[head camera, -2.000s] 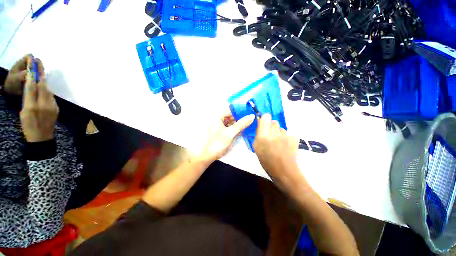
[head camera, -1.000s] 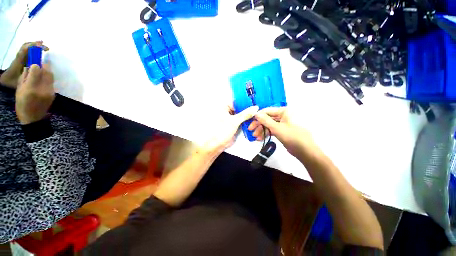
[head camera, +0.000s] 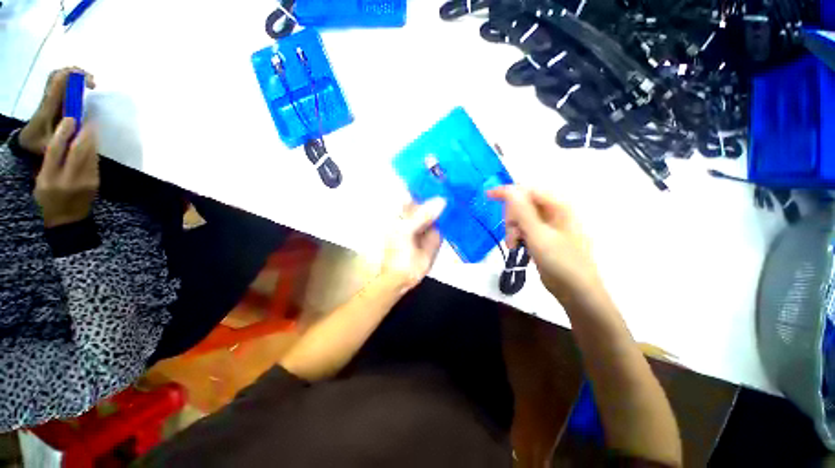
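A bright blue blister tray (head camera: 467, 155) lies tilted in front of me near the table's front edge. One silver-tipped USB plug (head camera: 434, 166) sits in its left slot. The coiled black cable loop (head camera: 515, 269) with a pale band hangs out past the tray's lower right side. My left hand (head camera: 412, 239) holds the tray's lower left edge, thumb on top. My right hand (head camera: 542, 227) is at the tray's right side by the cable, fingers bent; whether it grips anything is unclear.
A filled blue tray (head camera: 302, 89) lies ahead left, another at the top edge. A black cable pile (head camera: 632, 82) and deep-blue trays (head camera: 792, 123) are at the right, with a grey basket (head camera: 795, 306). A neighbour's hands (head camera: 66, 151) hold a blue item at left. A red stool (head camera: 114, 430) stands below.
The tray in my left hand has turned anticlockwise. My right hand has moved from the tray's lower middle to its right side. The cable loop has shifted right.
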